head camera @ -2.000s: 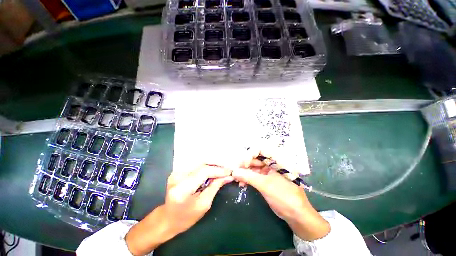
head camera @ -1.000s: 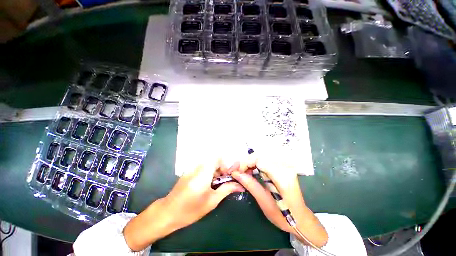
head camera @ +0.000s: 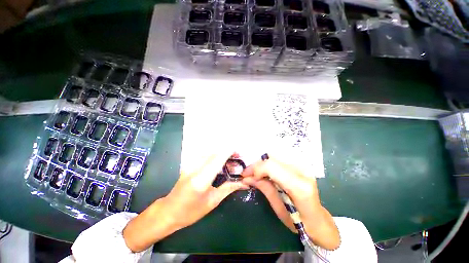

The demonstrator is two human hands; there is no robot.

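Note:
My left hand holds a small black watch case frame over the near edge of the white sheet. The frame's open centre faces me. My right hand has its fingertips at the frame's right side. The banded vacuum pen lies in my right hand, its rear end towards my wrist and a dark end showing above my fingers. I cannot tell whether the fingertips hold a tiny part. Dark specks lie on the right of the sheet.
A clear blister tray with black frames lies at the left. Stacked blister trays stand on a white board beyond the sheet. Whitish bits lie on the green mat at the right. An air hose and a clear bag show at the right.
The frame has turned so that its open centre shows between my hands. The pen's rear end has swung down towards my right wrist, and the hose has shifted towards the lower right.

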